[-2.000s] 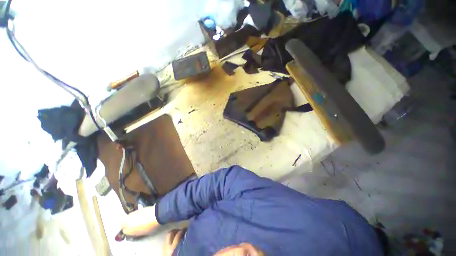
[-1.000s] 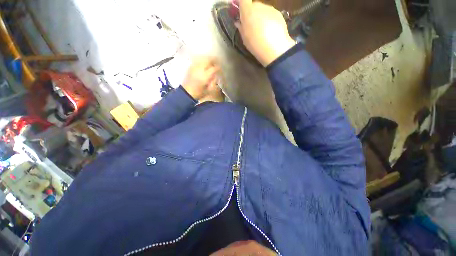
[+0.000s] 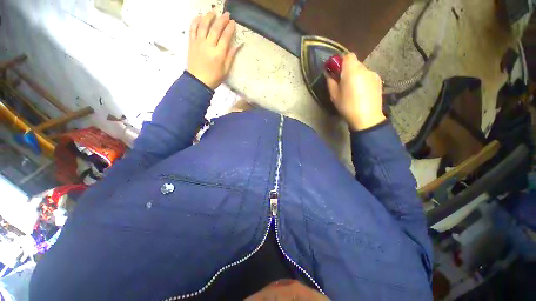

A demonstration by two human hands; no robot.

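My right hand (image 3: 359,94) is closed on the red handle of the steam iron (image 3: 318,54), right of centre. The iron's pointed tip is at the right end of a black folded edge (image 3: 258,24) on the brown garment panel (image 3: 358,20). A narrow dark seam strip (image 3: 298,8) runs up the panel, cut off by the top of the picture. My left hand (image 3: 210,48) lies palm down with fingers spread, beside the left part of the folded edge, holding nothing. Whether its fingertips touch the panel I cannot tell.
The ribbed hose (image 3: 405,82) and a dark cord trail right of the iron. Brown and black cut pieces (image 3: 464,114) lie at the right, near a board with a pale wood edge (image 3: 461,169). A red bag (image 3: 94,147) and wooden frame (image 3: 64,119) are at the left.
The view has shifted since the earlier frames. My left hand has moved from near my jacket to flat beside the black folded edge. The iron's tip now meets that edge.
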